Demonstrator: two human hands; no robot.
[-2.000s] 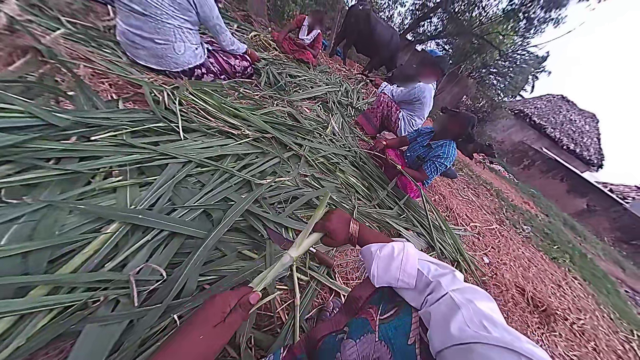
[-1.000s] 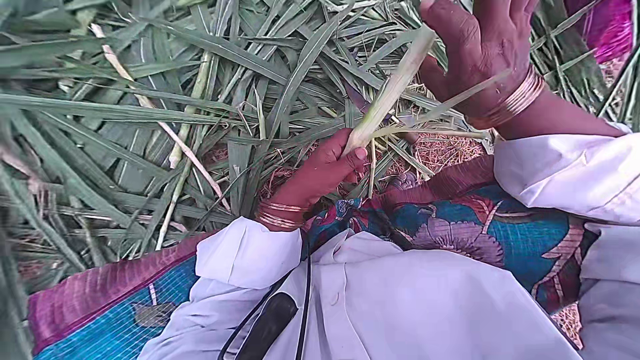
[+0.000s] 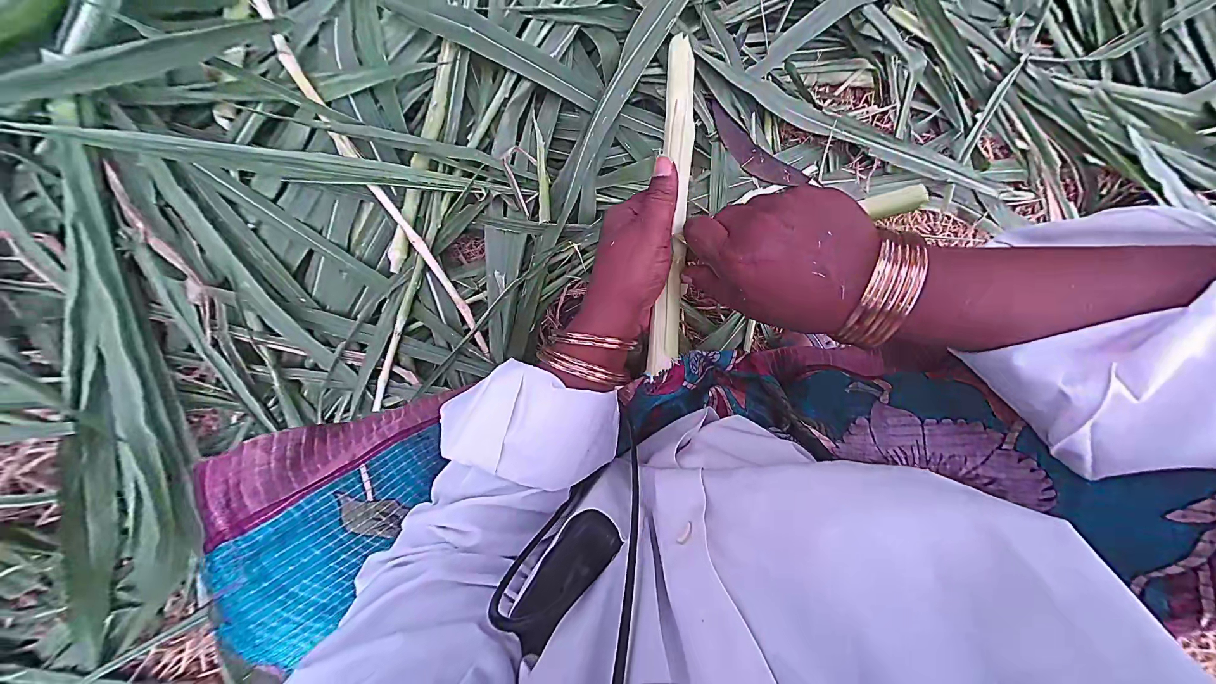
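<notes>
My left hand (image 3: 632, 252) is closed round a pale green plant stalk (image 3: 680, 114), which stands roughly upright in the view, its thumb lying along the stalk. Against the stalk's right side, my right hand (image 3: 788, 256) has its thumb and fingertips bent inward, seemingly pinching the stalk's edge. Just beyond my right knuckles a dark curved sickle blade (image 3: 755, 152) shows; its handle is not visible, and I cannot tell whether it lies on the ground. Another cut stalk piece (image 3: 895, 200) pokes out behind my right wrist.
Long green leaves (image 3: 285, 237) and stalks cover the ground ahead and to the left, with dry straw (image 3: 936, 226) between them. A patterned blue and maroon cloth (image 3: 323, 560) covers my lap. A black device (image 3: 570, 570) on a cord hangs over my white shirt.
My right hand, spread open beside the stalk's upper end one second ago, is now lower with its fingers bent at the stalk. The view has swung down, and the other people are out of sight.
</notes>
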